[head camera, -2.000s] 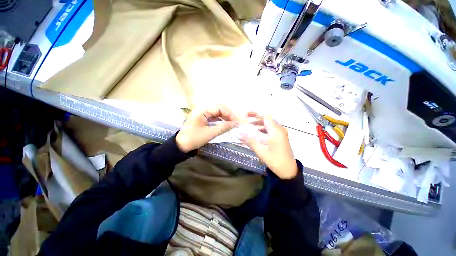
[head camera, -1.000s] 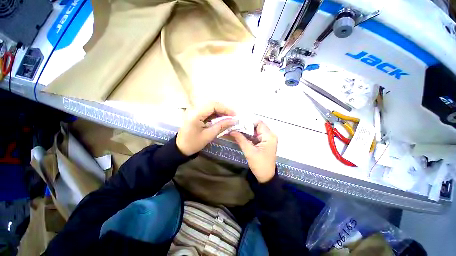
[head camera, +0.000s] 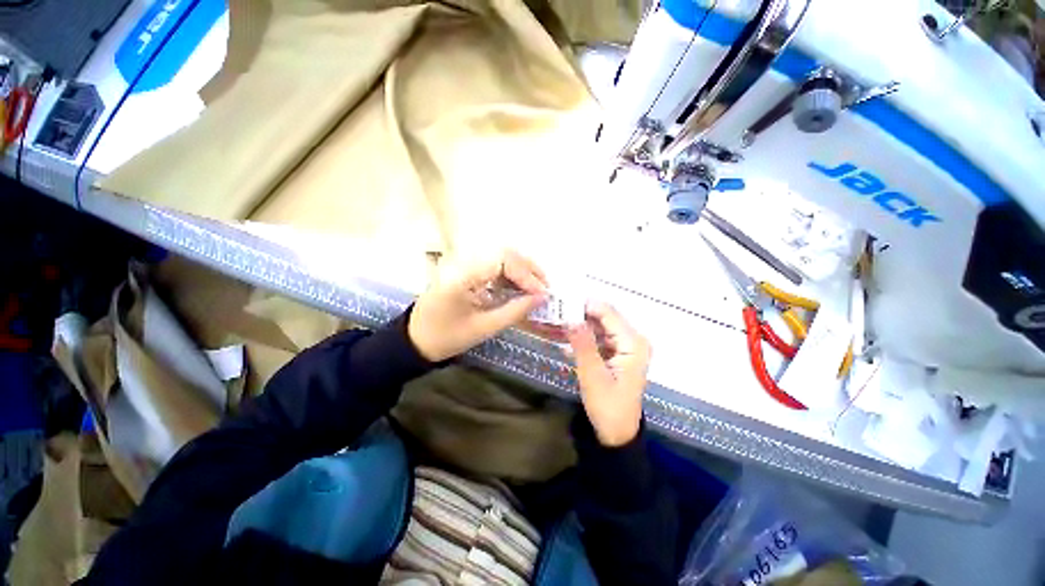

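My left hand and my right hand are over the table's front edge. Between them they pinch a small white care label with faint print, its right end at my right thumb. Glare washes out part of the label and the table behind it. A tan garment panel lies spread left of the needle. The presser foot and needle area of the sewing machine is behind my hands, with no hand at it.
Pliers with red and yellow handles and slim dark tweezers lie right of the needle. Crumpled clear plastic is at the table's right end. Cut pieces hang below the table at left. A marked plastic bag is below right.
The label, folded or bunched between my fingers a second ago, now shows its flat printed face. My right hand has shifted slightly right and down. The view has shifted slightly.
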